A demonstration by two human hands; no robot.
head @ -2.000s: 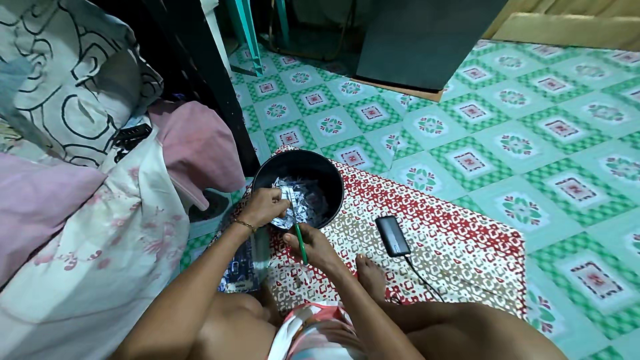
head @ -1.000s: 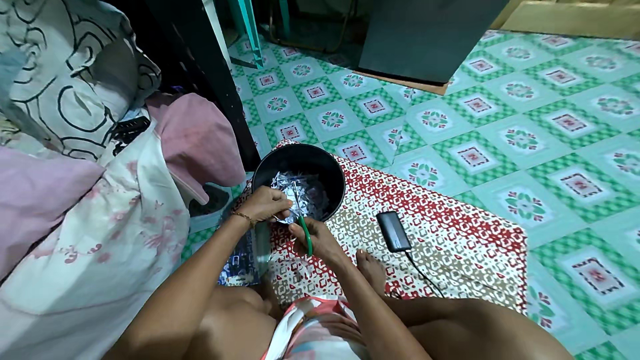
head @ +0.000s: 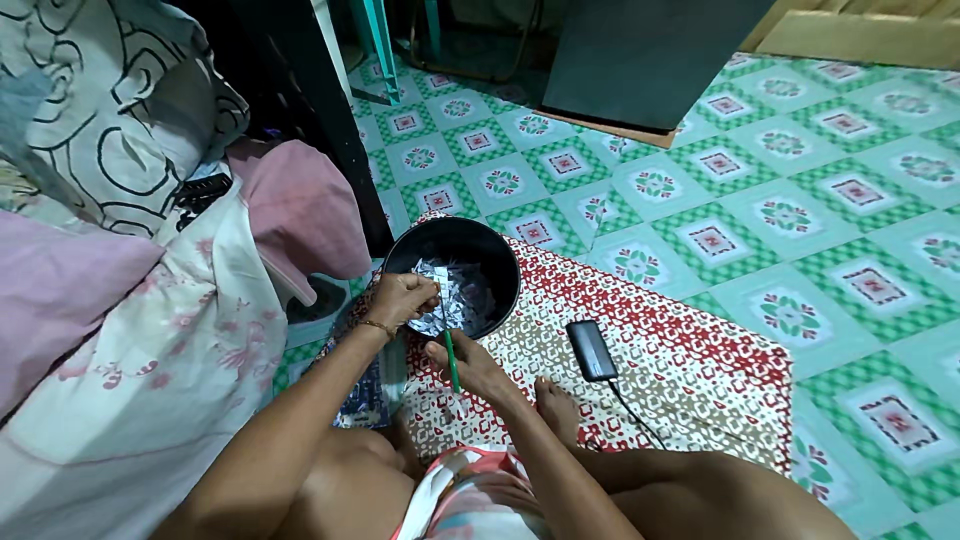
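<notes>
A round black container (head: 506, 300) stands on a red, white and tan patterned cloth, holding many small silvery pieces (head: 469, 296). My left hand (head: 403, 300) is over its near left rim and pinches a whitish strip (head: 442, 279) that seems to be of the same silvery material. Green-handled scissors (head: 452, 364) are in my right hand (head: 469, 364), at the container's near rim, with their blades pointing to the strip. Whether the blades are apart is too small to tell.
A black power bank (head: 592, 350) with a cable lies on the patterned cloth (head: 675, 360), right of my foot. Printed bedding (head: 150, 375) and a pink cloth (head: 300, 210) hang at the left. A dark panel (head: 637, 67) stands on the tiled floor behind.
The green scissor handles in my right hand have changed their angle and now stand more upright than one second ago. My left hand stays over the container.
</notes>
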